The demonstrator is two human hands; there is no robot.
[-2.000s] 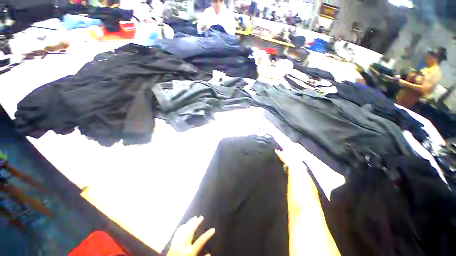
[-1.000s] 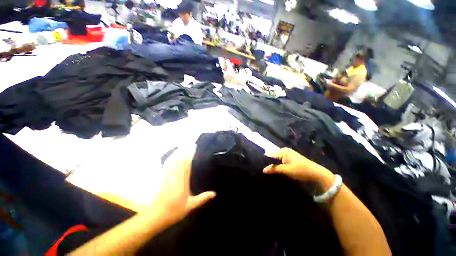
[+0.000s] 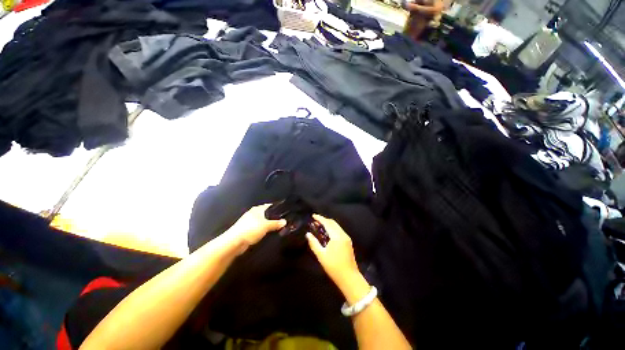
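Observation:
A black jacket (image 3: 240, 294) lies nearest me, its dark hanger hook (image 3: 279, 176) standing out at the collar. My left hand (image 3: 255, 224) pinches the left side of the collar just below the hook. My right hand (image 3: 332, 247), with a pale bracelet at the wrist, grips the right side of the collar. A small shiny dark reddish-brown detail shows at the right fingers; I cannot tell what it is. Another dark jacket (image 3: 295, 147) lies flat beyond, its hook (image 3: 303, 111) pointing away from me.
A pile of black hung jackets (image 3: 473, 205) lies at right, hooks bunched at its top. Grey garments (image 3: 178, 68) lie beyond, and a black heap (image 3: 55, 75) at far left. The white table (image 3: 164, 164) has a yellowish front edge. A red seat (image 3: 99, 284) shows lower left.
The view has tilted down and right. Both hands have come closer together at the collar of the near jacket, and a second jacket with its hook now shows beyond it.

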